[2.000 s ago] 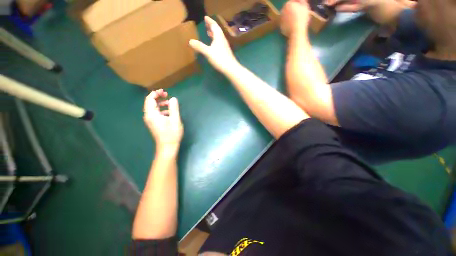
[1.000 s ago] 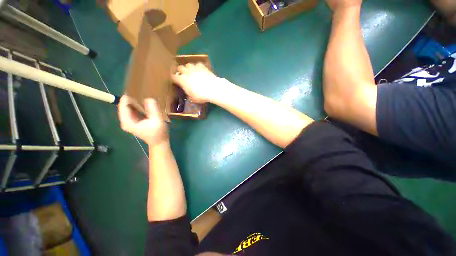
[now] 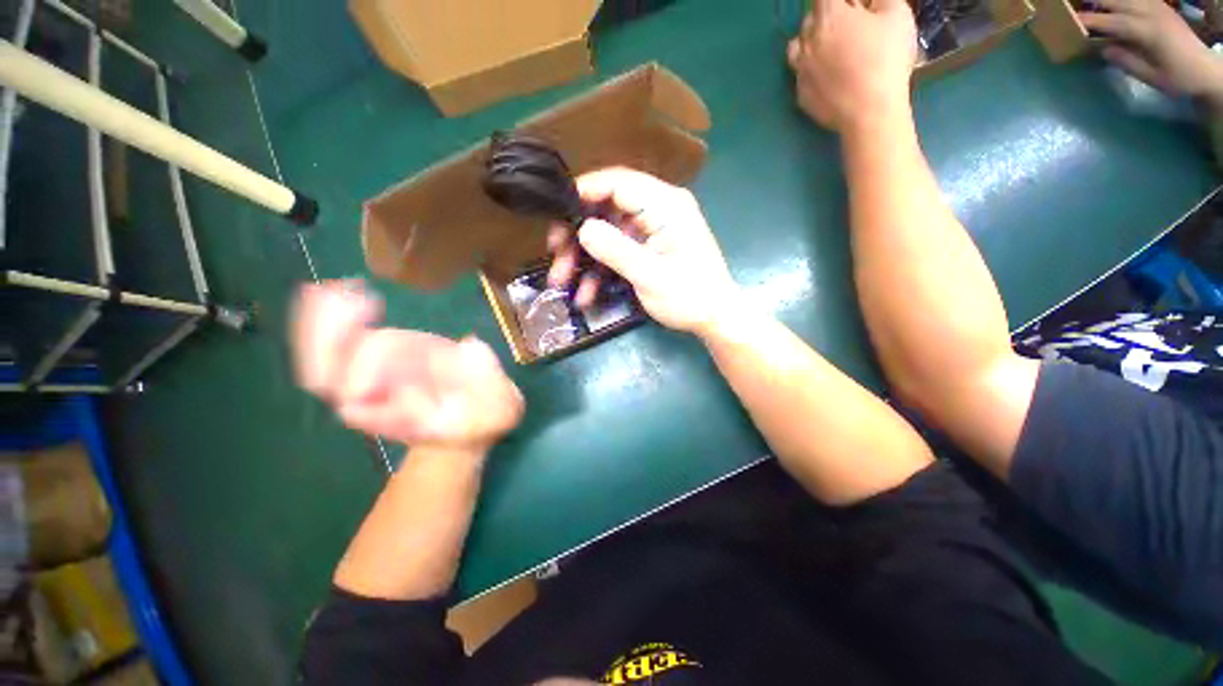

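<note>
A black coiled cable bundle (image 3: pixel 529 174) is pinched in my right hand (image 3: pixel 660 255), above an open brown cardboard box (image 3: pixel 516 322). The box's long lid (image 3: pixel 436 221) with rounded flaps stands open on its far side. Inside are dark items and a shiny, pale-glinting piece (image 3: pixel 547 319); my right hand hides part of the contents. My left hand (image 3: pixel 409 382) is blurred, holds nothing, and is raised left of the box with fingers apart.
Another open brown box (image 3: pixel 490 40) lies at the top of the green bench (image 3: pixel 630 442). A coworker's arm (image 3: pixel 925 255) reaches in at the right, beside a box with black contents (image 3: pixel 972 40). Another hand is at the upper right. Pale tube racks (image 3: pixel 148 127) stand left.
My right hand has come out of the box with the cable bundle. My left hand has let go of the lid, which now lies open away from me. The box sits farther right in view.
</note>
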